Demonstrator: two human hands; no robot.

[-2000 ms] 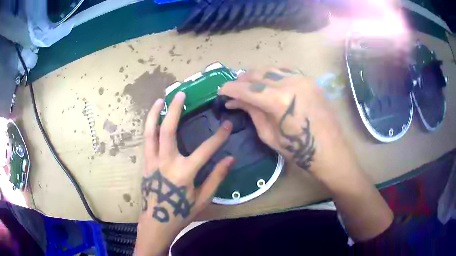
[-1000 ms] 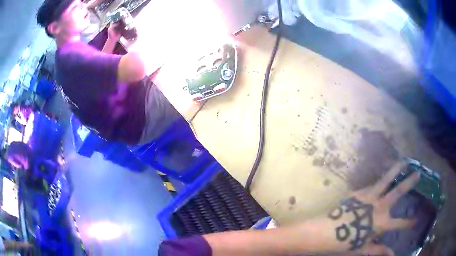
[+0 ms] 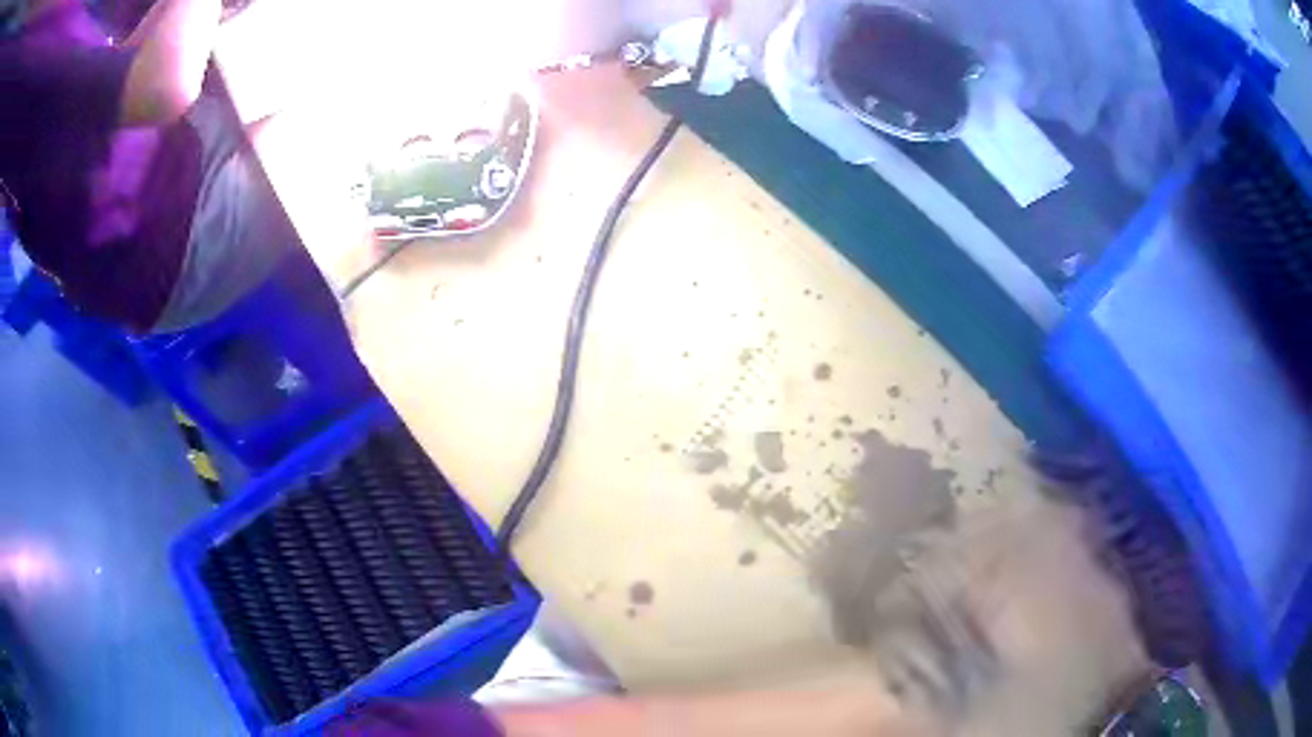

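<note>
My left hand (image 3: 957,626) is blurred at the lower right, with its forearm along the bottom edge; whether it holds anything cannot be told. A green housing (image 3: 1163,714) shows only in part at the bottom right edge, below and right of my left hand. Its recess is cut off by the frame. My right hand is out of the picture.
Another green housing (image 3: 446,180) lies at the upper left of the cardboard. A black cable (image 3: 576,338) crosses the bench. A blue crate (image 3: 202,612) holds black inserts, lower left. A blue crate (image 3: 1137,418) stands beyond the bench. A person's torso (image 3: 108,173) is upper left.
The view has swung right since a second ago; the far bench edge and the crate beyond show more. My left hand has blurred and no longer shows spread over the housing. My right hand, seen earlier, is out of view.
</note>
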